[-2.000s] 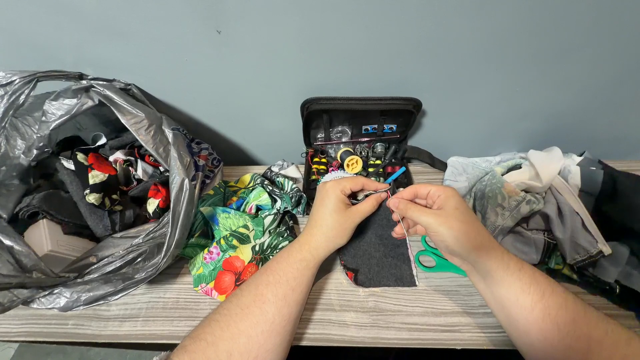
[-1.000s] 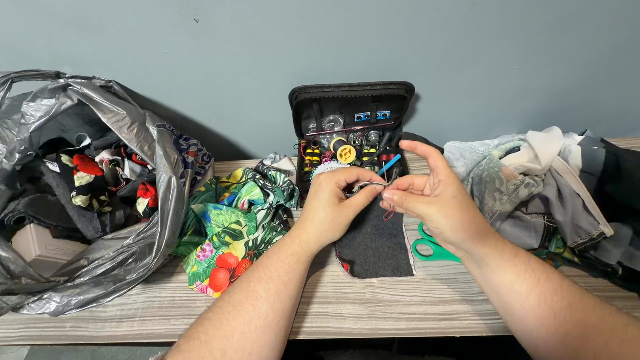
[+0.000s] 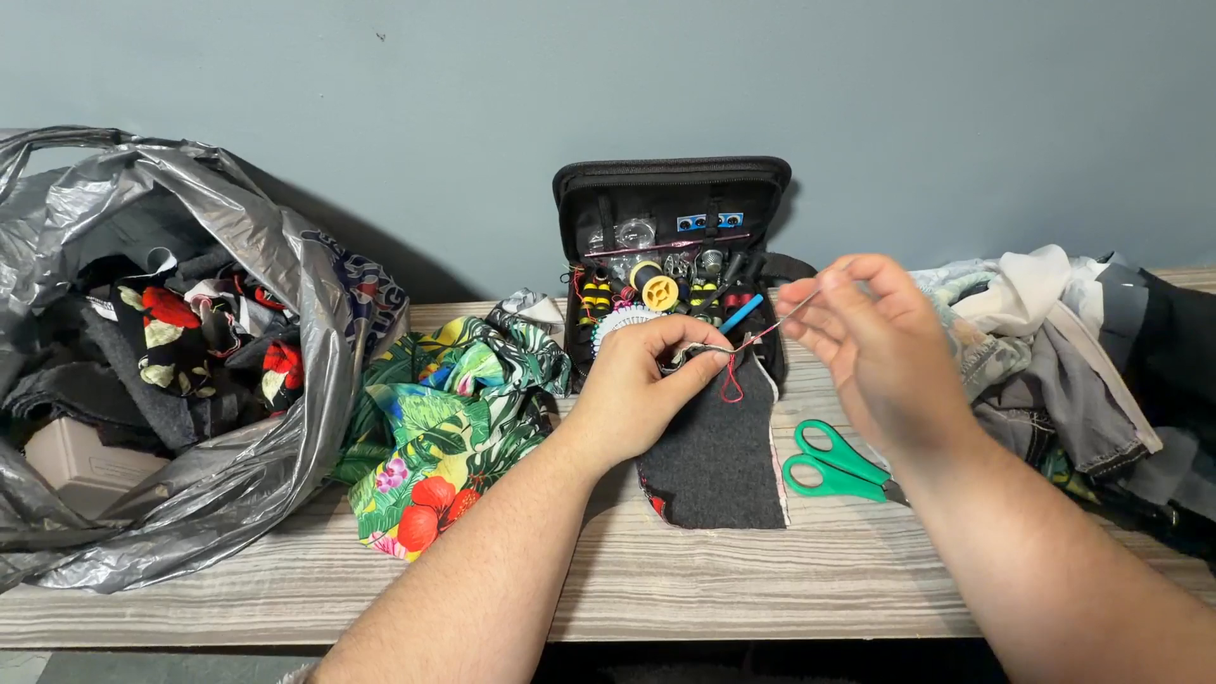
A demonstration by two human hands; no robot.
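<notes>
My left hand point(image 3: 655, 385) pinches the top edge of a dark grey fabric piece point(image 3: 717, 465), which hangs down onto the table and shows a bit of red print at its lower left corner. From that edge a pink thread point(image 3: 731, 385) loops down, and a strand runs up to my right hand point(image 3: 855, 323). The right fingertips are closed on a thin sewing needle point(image 3: 806, 302), a little above and right of the fabric edge. Behind the hands stands an opened black sewing kit point(image 3: 673, 176) with thread spools, a yellow spool point(image 3: 658, 290), a pin wheel point(image 3: 622, 321) and a blue stick-like tool point(image 3: 742, 313).
Green-handled scissors point(image 3: 836, 465) lie right of the fabric, partly behind my right forearm. A grey plastic bag point(image 3: 285, 313) of fabric scraps is at left, beside a tropical-print cloth point(image 3: 446, 437). Piled garments point(image 3: 1054, 351) lie at right on the wood-grain table point(image 3: 760, 598).
My right hand has moved up and right, away from my left hand, with the needle and thread between its fingers. The left hand still pinches the fabric edge.
</notes>
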